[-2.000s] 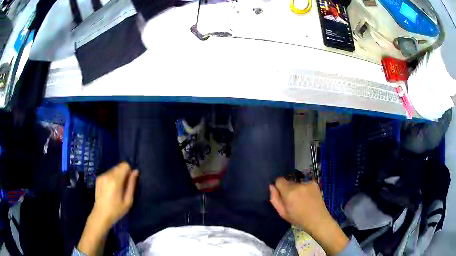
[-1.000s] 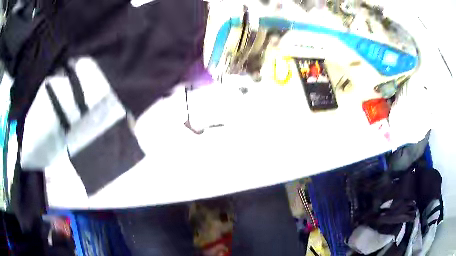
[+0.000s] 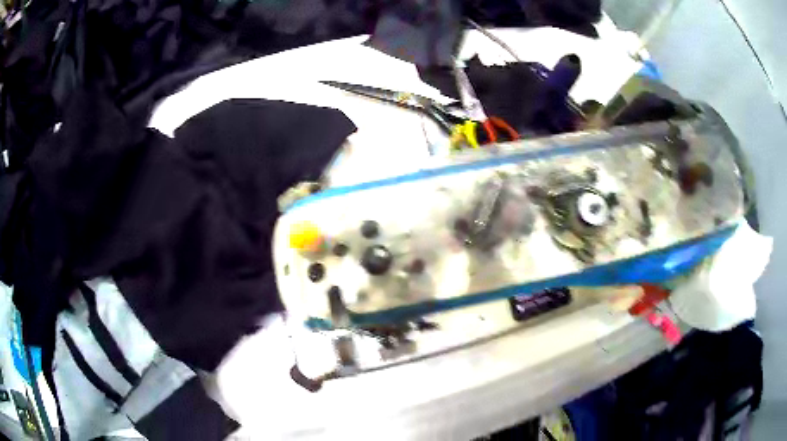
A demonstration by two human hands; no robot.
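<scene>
No hand shows in the picture now. The white sewing machine head (image 3: 509, 215) with blue stripes lies across the middle, seen from above and blurred. A dark garment (image 3: 207, 215) is spread left of it and reaches to its left end. A pale backing piece with dark stripes (image 3: 108, 344) lies at the lower left, joined to a dark rectangular piece (image 3: 190, 413). The needle area is too blurred to make out.
Scissors (image 3: 406, 99) with yellow and red near their handles lie behind the machine among dark cloth pieces (image 3: 522, 90). A smartphone (image 3: 541, 303) is partly hidden under the head. A red packet (image 3: 649, 300) and white cloth (image 3: 720, 280) lie right. Dark clothes hang lower right.
The view has swung up and forward from the lap and table edge to over the machine. Both hands, seen closed over the lap two seconds ago, are out of the picture.
</scene>
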